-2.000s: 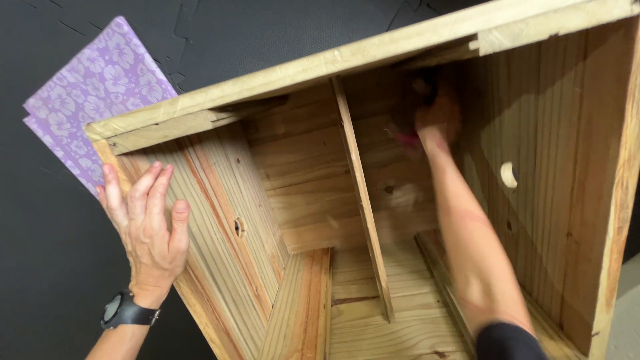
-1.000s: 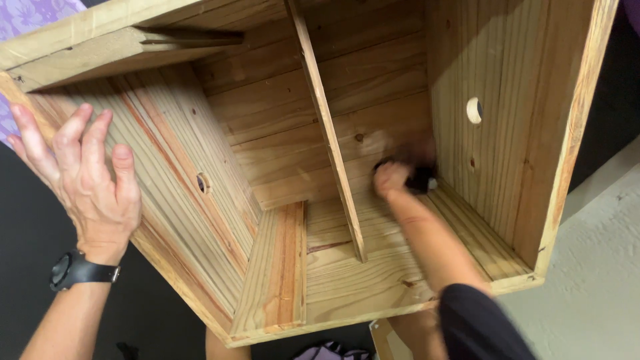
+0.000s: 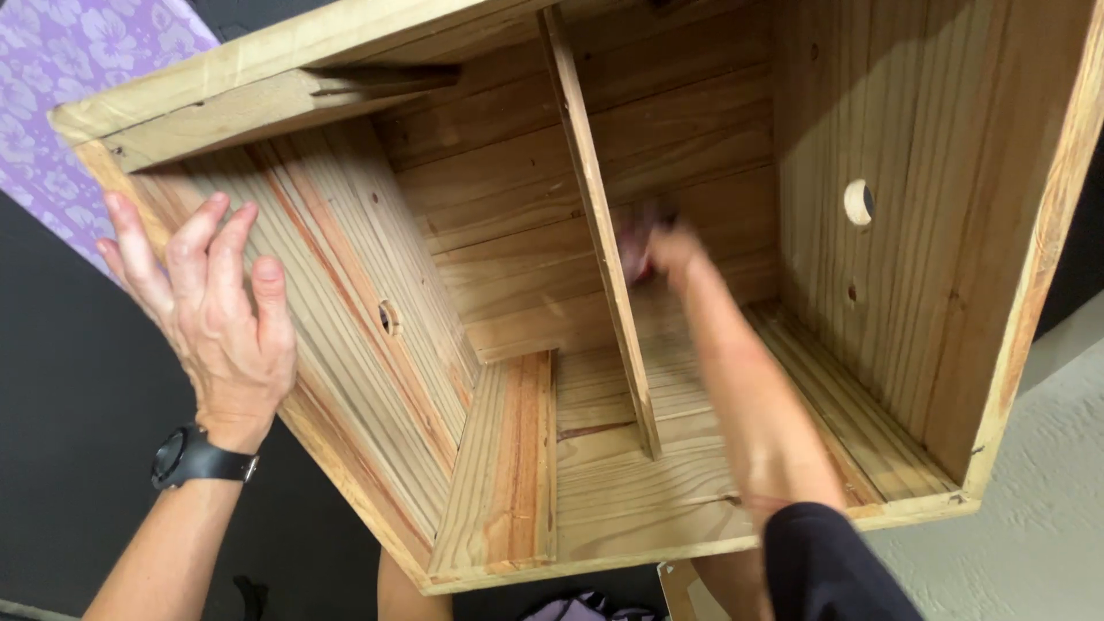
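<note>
A large open wooden box (image 3: 500,517) is tilted in front of me, with a thin wooden divider (image 3: 595,198) across its inside. My left hand (image 3: 220,319), a black watch on its wrist, rests with spread fingers on the box's left edge. My right hand (image 3: 677,250) reaches deep inside, close to the divider's right side, and is blurred. It holds a small dark and pinkish thing (image 3: 638,246), too blurred to name. A round hole (image 3: 859,203) pierces the right wall, and another hole (image 3: 390,317) the left wall.
A purple flowered mat (image 3: 103,78) lies beyond the box's upper left corner. Dark flooring (image 3: 69,362) spreads at the left. My bare legs show below the box, near a purple and black cloth (image 3: 586,608). A pale textured surface (image 3: 1035,492) is at the lower right.
My right hand has moved from the lower right inner corner up and left toward the divider. My left hand stays on the box's left edge. The view has shifted since the oldest frame.
</note>
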